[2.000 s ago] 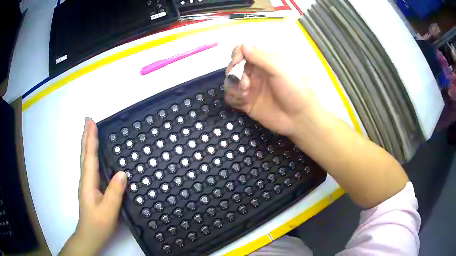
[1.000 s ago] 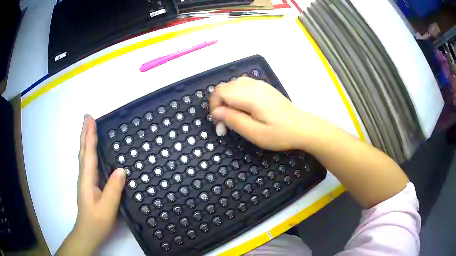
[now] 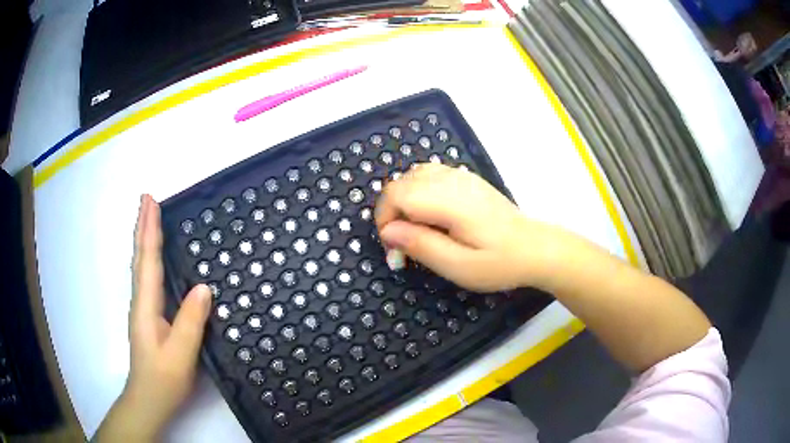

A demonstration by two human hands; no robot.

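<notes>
A black blister tray (image 3: 286, 160) lies flat and slightly turned on the white bench top, with shiny round parts (image 3: 277, 311) in rows of pockets. My left hand (image 3: 165, 333) rests against the tray's left edge, its thumb on the rim and its fingers along the outside. My right hand (image 3: 459, 227) is over the right-centre of the tray, fingers curled down, pinching something with a small white tip (image 3: 395, 259). The rest of that item is hidden by the fingers. The hand covers several pockets.
A pink pen (image 3: 301, 93) lies beyond the tray. Yellow tape (image 3: 216, 80) borders the area. Black trays (image 3: 173, 52) and thin dark tools (image 3: 416, 21) lie past it. A thick grey-brown layered stack (image 3: 619, 130) stands on the right.
My right hand has come down from the tray's far edge onto the parts, then shifted slightly nearer me. The far right pockets now show. My left hand has stayed at the tray's edge.
</notes>
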